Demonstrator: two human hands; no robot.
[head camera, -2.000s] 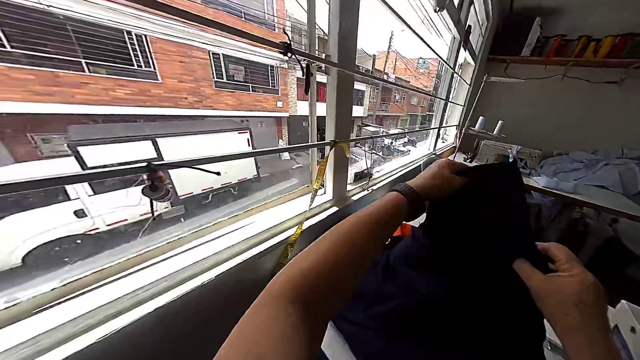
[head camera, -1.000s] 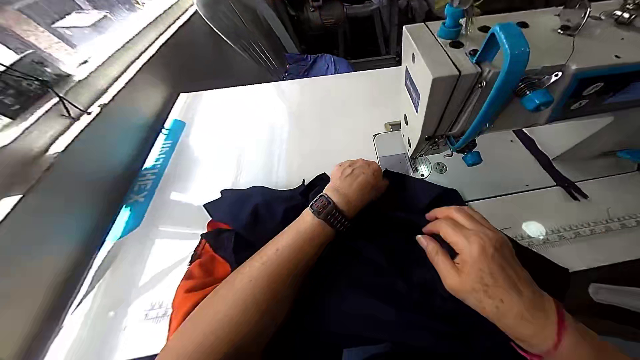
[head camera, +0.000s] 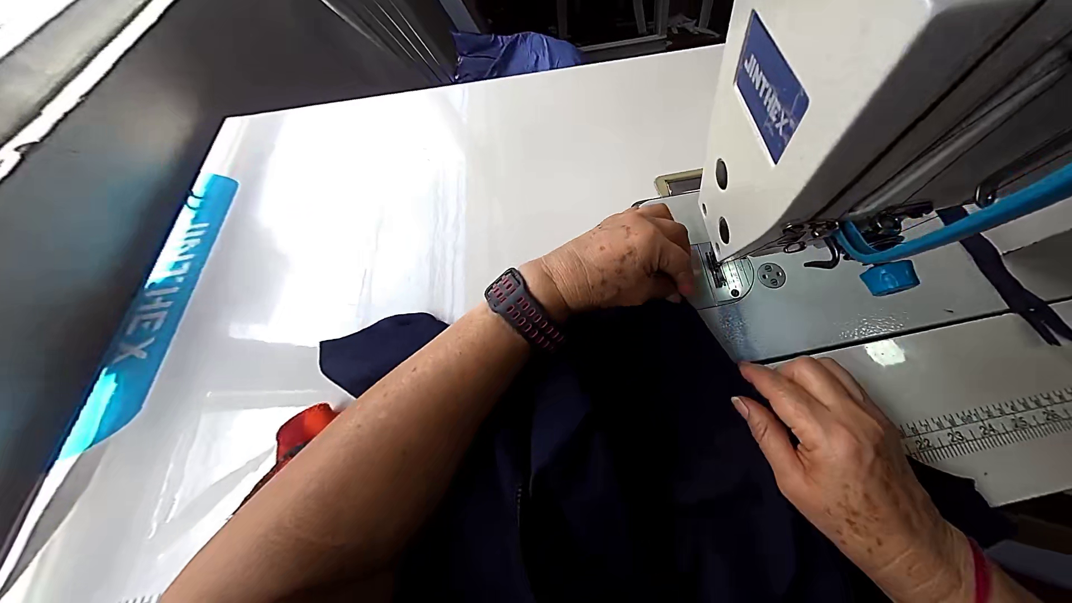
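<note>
Dark navy fabric (head camera: 620, 435) lies over the front of the sewing table, its upper corner close to the presser foot (head camera: 714, 266) of a white Jinthex sewing machine (head camera: 804, 109). My left hand (head camera: 624, 260), with a watch on the wrist, is closed on that corner, just left of the needle plate (head camera: 735, 280). At the fabric's right edge is my right hand (head camera: 829, 452), thumb and forefinger pinching the cloth. A piece of orange-red fabric (head camera: 303, 429) shows beside my left forearm, partly hidden by it.
The white table top (head camera: 536, 151) bears a blue printed strip (head camera: 159, 310) at left and a ruler scale (head camera: 988, 427) at right. A dark narrow strip (head camera: 997, 268) lies behind the machine's blue lever (head camera: 980, 222). Blue-violet cloth (head camera: 519, 54) is beyond the far edge.
The view has swung from the window down to the machine. The navy fabric, held up in the earliest frame, now lies on the table. My left hand is now left of the needle area.
</note>
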